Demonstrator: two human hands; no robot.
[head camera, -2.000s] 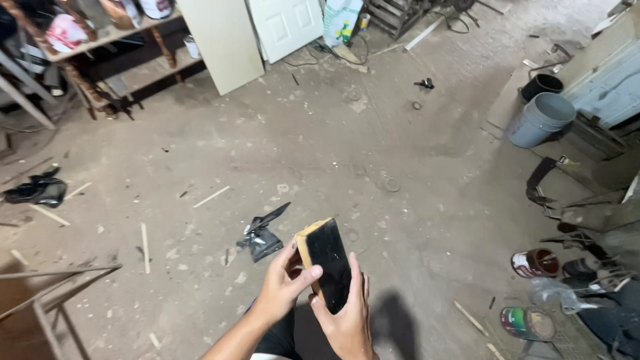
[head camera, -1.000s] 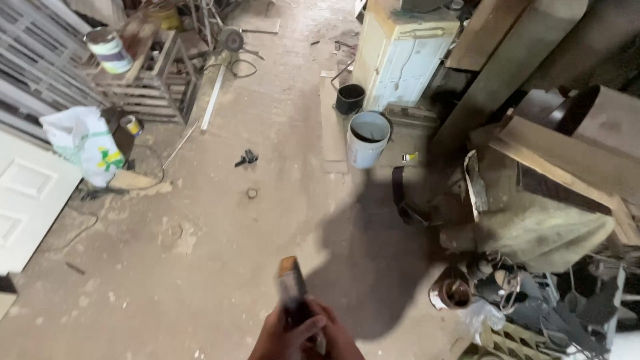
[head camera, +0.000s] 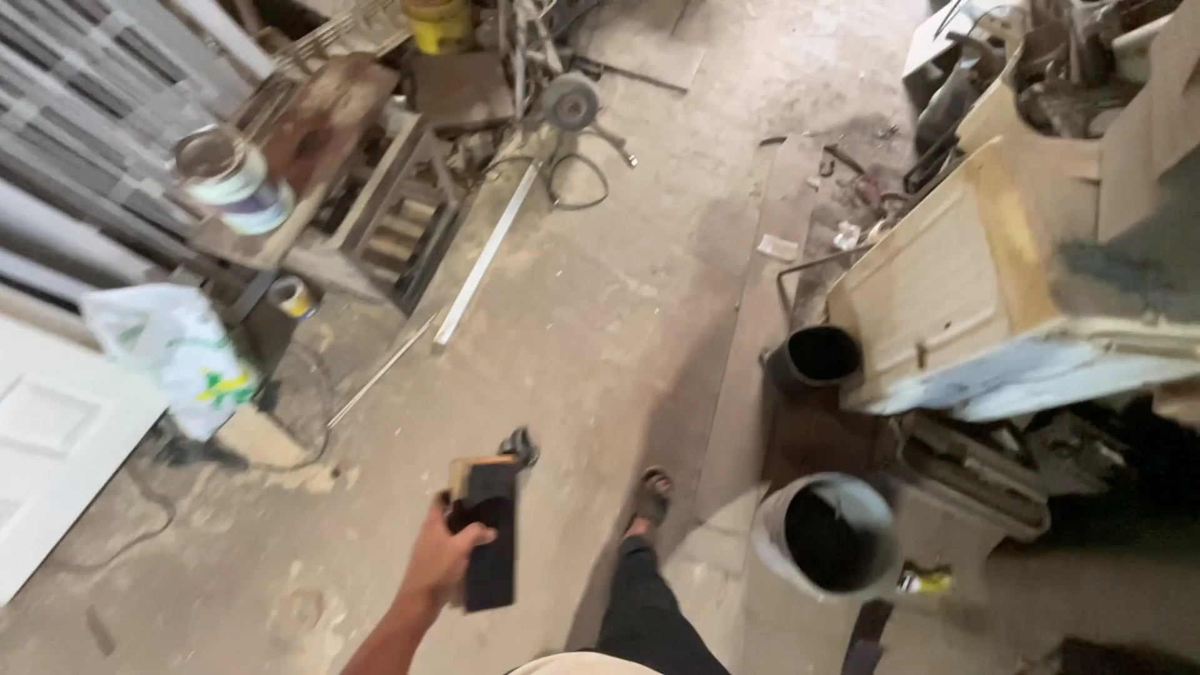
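Observation:
My left hand (head camera: 447, 553) is closed around a wooden block with a black face (head camera: 493, 548), held upright at the lower middle of the view. The thumb lies across the black face, and a strip of bare wood shows along the top and left edge. Beyond the top of the block, a small dark object (head camera: 518, 447) lies on the concrete floor. My right hand is out of view.
A grey bucket (head camera: 827, 536) and a smaller black bucket (head camera: 817, 356) stand at right beside an old pale cabinet (head camera: 947, 272). At left are a white panelled door (head camera: 66, 441), a plastic bag (head camera: 173, 352) and a paint can (head camera: 232, 178) on a wooden bench. A long white strip (head camera: 487, 253) lies ahead.
Both hands were at the block two seconds ago; now only my left hand holds it and the right has left the view. The view has swung to the right and moved forward, nearer the buckets.

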